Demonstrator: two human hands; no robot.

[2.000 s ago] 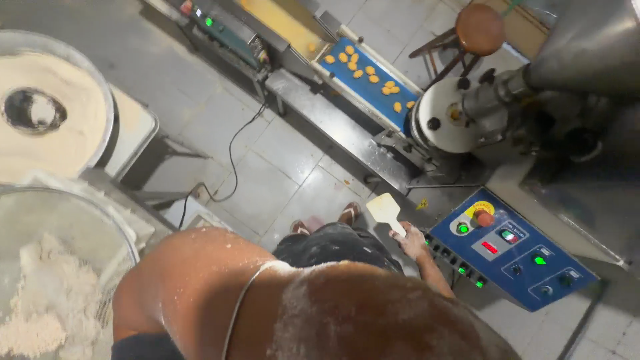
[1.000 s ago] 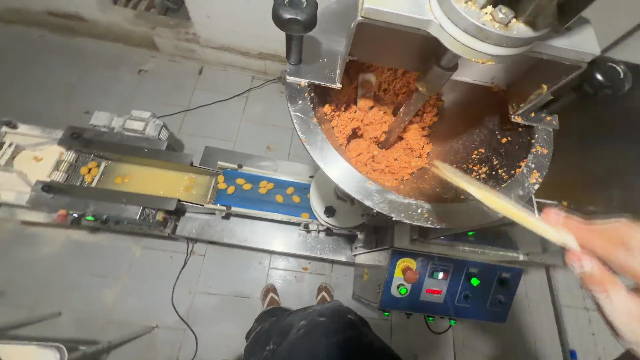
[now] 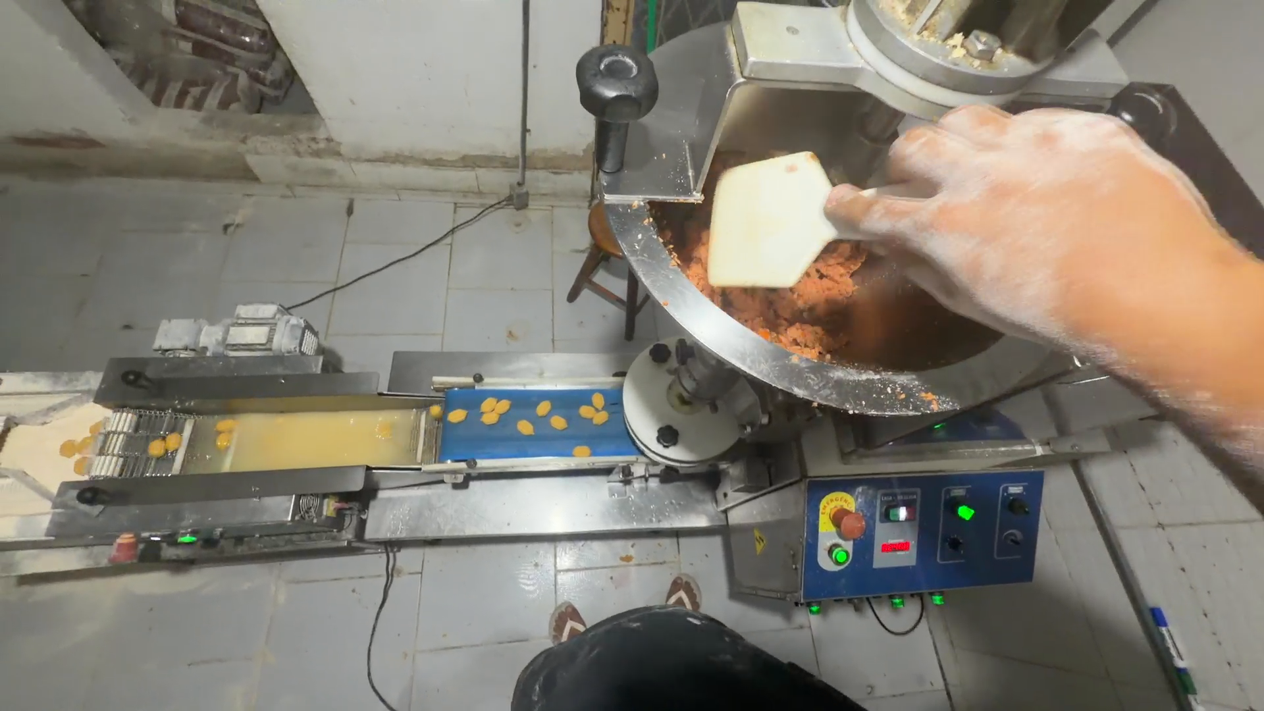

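My right hand (image 3: 1027,217), dusted with white powder, holds a flat white scraper (image 3: 770,222) by its handle above the machine's round metal hopper (image 3: 731,331). Orange, crumbly filling (image 3: 805,311) lies in the hopper, partly hidden by the scraper and hand. Below and left of the hopper, a round white forming head (image 3: 681,400) stands at the end of a blue conveyor belt (image 3: 509,427), which carries several small yellow oval pieces (image 3: 543,408). My left hand is out of view.
A blue control panel (image 3: 923,538) with lit green buttons faces my legs. A liquid trough (image 3: 326,439) and a wire mesh belt (image 3: 138,444) continue the line leftward. Behind the hopper stands a wooden stool (image 3: 602,242). A black knob (image 3: 617,84) rises at the hopper's edge. Cables cross the tiled floor.
The scraper, one second ago angled edge-on at the hopper's near rim, is now over the filling with its broad face showing. My right hand has moved in over the hopper. The view has shifted greatly.
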